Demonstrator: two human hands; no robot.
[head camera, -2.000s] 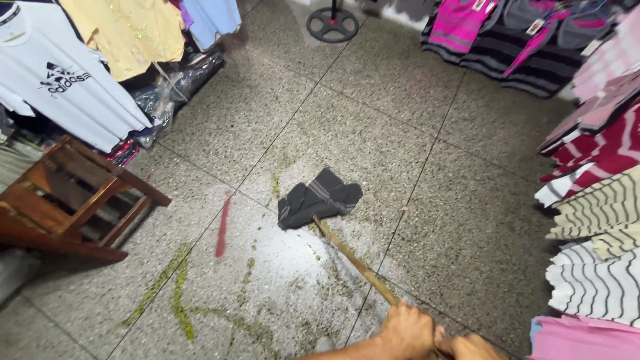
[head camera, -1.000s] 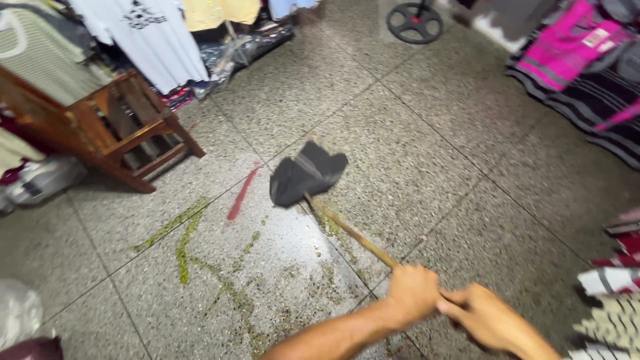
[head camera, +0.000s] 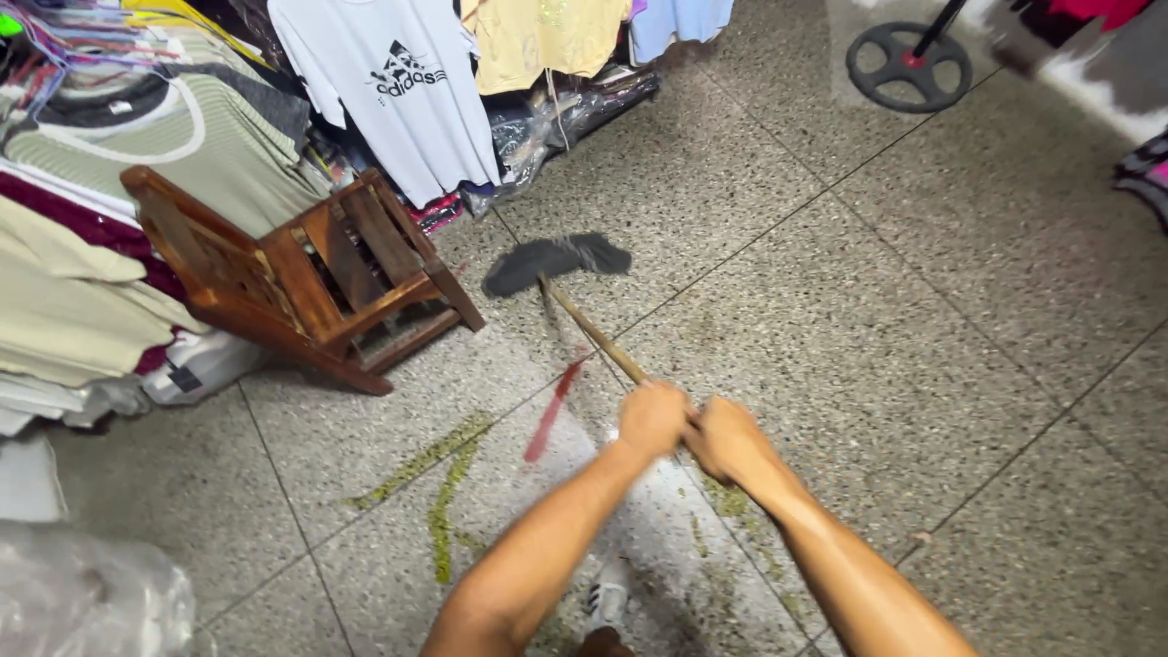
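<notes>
A wooden pole (head camera: 598, 339) slants down and away from my hands, its far end at a dark grey cloth (head camera: 557, 261) on the speckled floor. My left hand (head camera: 654, 418) is closed around the pole. Just beside it, nearer to me, my right hand (head camera: 730, 440) also grips the pole. Between the cloth and my hands, a red streak (head camera: 552, 411) marks the floor. Yellow-green streaks (head camera: 444, 511) lie to the left of my hands, and fainter greenish smears show below them.
A small wooden chair (head camera: 342, 274) stands left of the cloth. Shirts (head camera: 411, 91) hang behind it, above plastic-wrapped goods (head camera: 566, 114). A round black stand base (head camera: 910, 66) is at the upper right. Clear plastic (head camera: 91, 593) lies at the lower left, and my shoe (head camera: 607, 598) shows below my hands.
The cloth on the pole has moved across the floor toward the chair, beyond the red streak. Both hands still hold the pole. The view has swung left.
</notes>
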